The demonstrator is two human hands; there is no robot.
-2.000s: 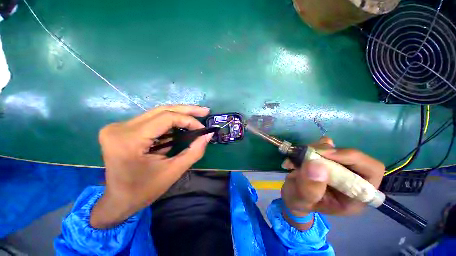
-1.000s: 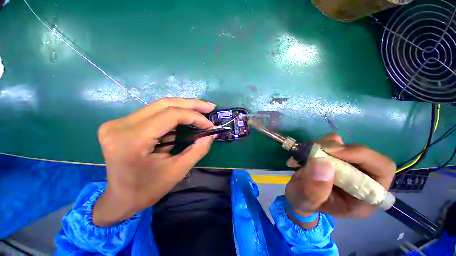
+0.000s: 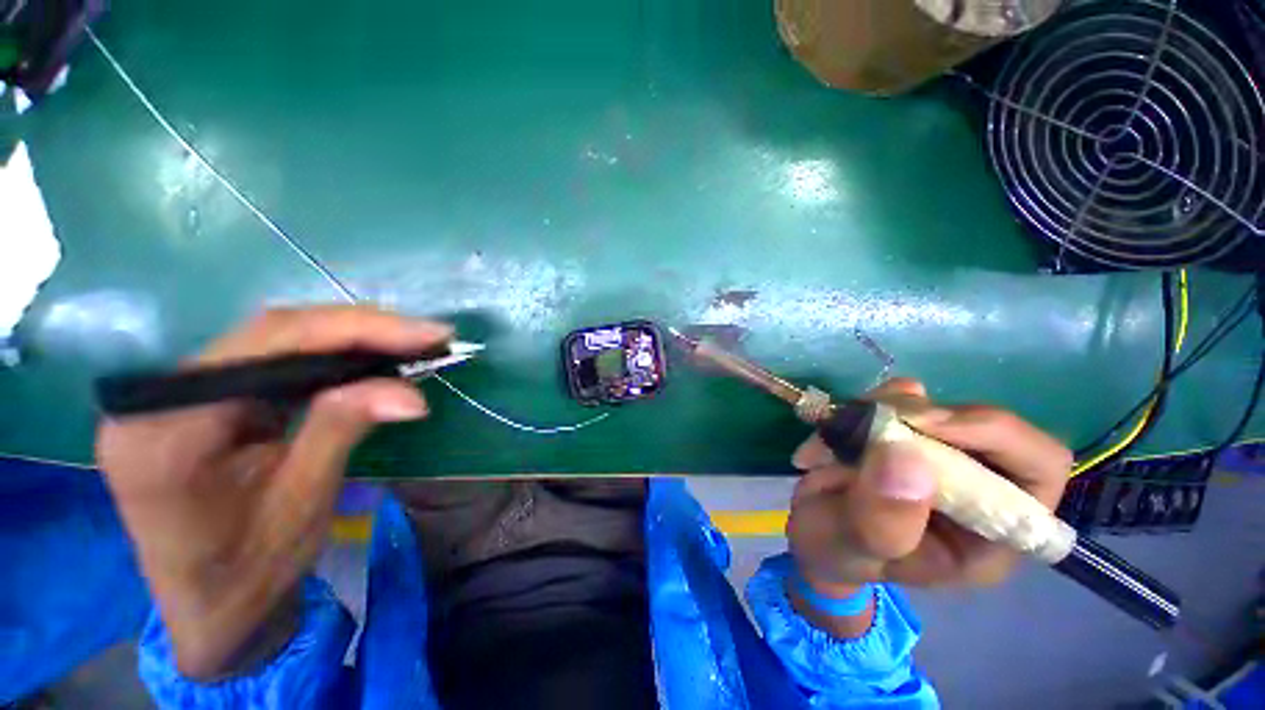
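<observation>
A black rounded-square watch case [image 3: 615, 364] with a circuit board inside lies on the green mat, touched by neither hand. My left hand [image 3: 285, 465] is left of it and holds black tweezers [image 3: 257, 382], their pale tips pointing right, away from the case. My right hand [image 3: 923, 492] holds the soldering iron [image 3: 971, 497] by its cream grip; its metal tip is just right of the case's upper right corner. Thin solder wire [image 3: 257, 211] runs from the upper left, passes by my left fingertips and curves to a free end just below the case.
A brown round tub [image 3: 888, 42] stands at the far right-centre. A black fan [image 3: 1117, 139] with a round guard is at the right, with yellow and black cables below it. White crumpled material [image 3: 25, 236] lies at the left edge. A black gridded tray [image 3: 1138, 502] is beside the bench edge.
My left hand has moved left with the tweezers, away from the case, uncovering the case and the wire's curved free end. The iron's tip stays near the case's right side.
</observation>
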